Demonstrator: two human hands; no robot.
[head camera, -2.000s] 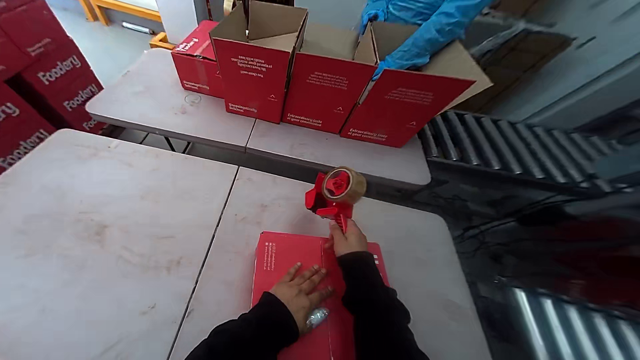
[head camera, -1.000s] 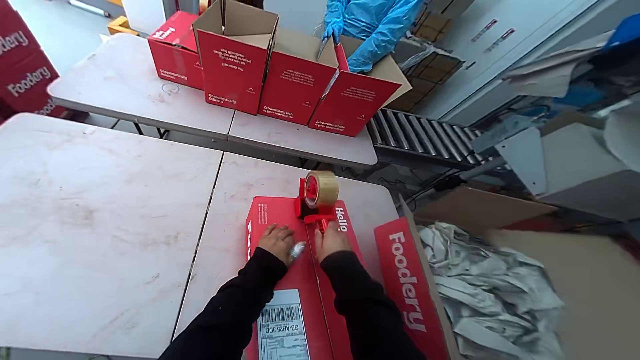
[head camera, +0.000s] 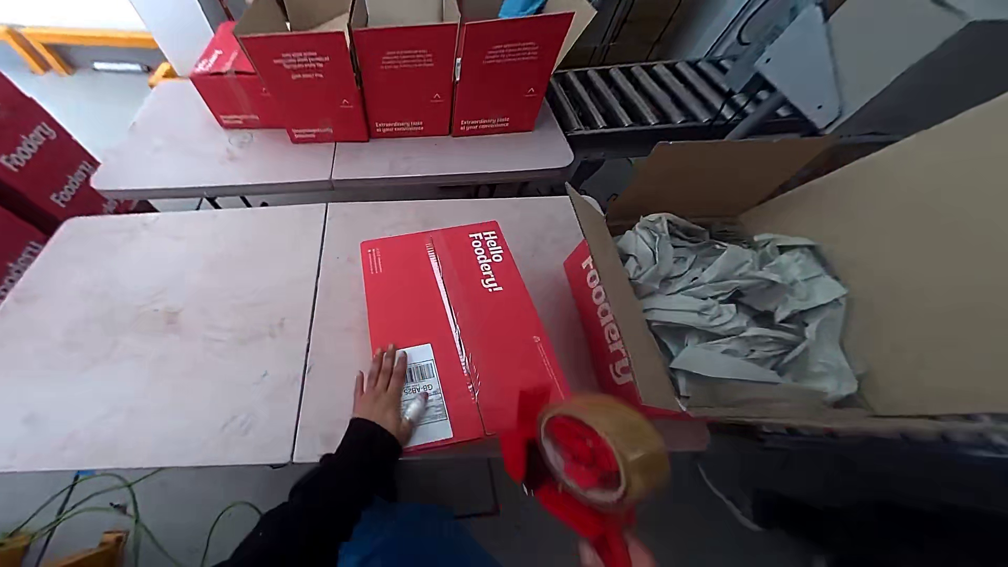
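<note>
A red cardboard box (head camera: 504, 339) lies closed on the white folding table, clear tape running along its top seam. My left hand (head camera: 386, 394) rests flat with fingers spread on the box's near left part, over the edge of a white shipping label (head camera: 429, 409); a fingertip has a whitish wrap. At the bottom of the view my right hand (head camera: 618, 551), mostly cut off, grips the handle of a red tape dispenser (head camera: 567, 480) with a roll of brown tape (head camera: 622, 453). The dispenser is blurred and appears just beyond the box's near right corner.
To the right stands an open carton (head camera: 610, 323) holding crumpled packing paper (head camera: 740, 307). Open red boxes (head camera: 405, 87) line the far table (head camera: 236, 161), with a blue-covered part of a person behind. A roller conveyor (head camera: 646, 98) is at the back right. Red boxes (head camera: 47, 165) are stacked left; green cables (head camera: 118, 496) lie below.
My right hand has drawn the tape dispenser from the box's far end back toward me, past its near edge. My left hand now lies on the label. The view has shifted.
</note>
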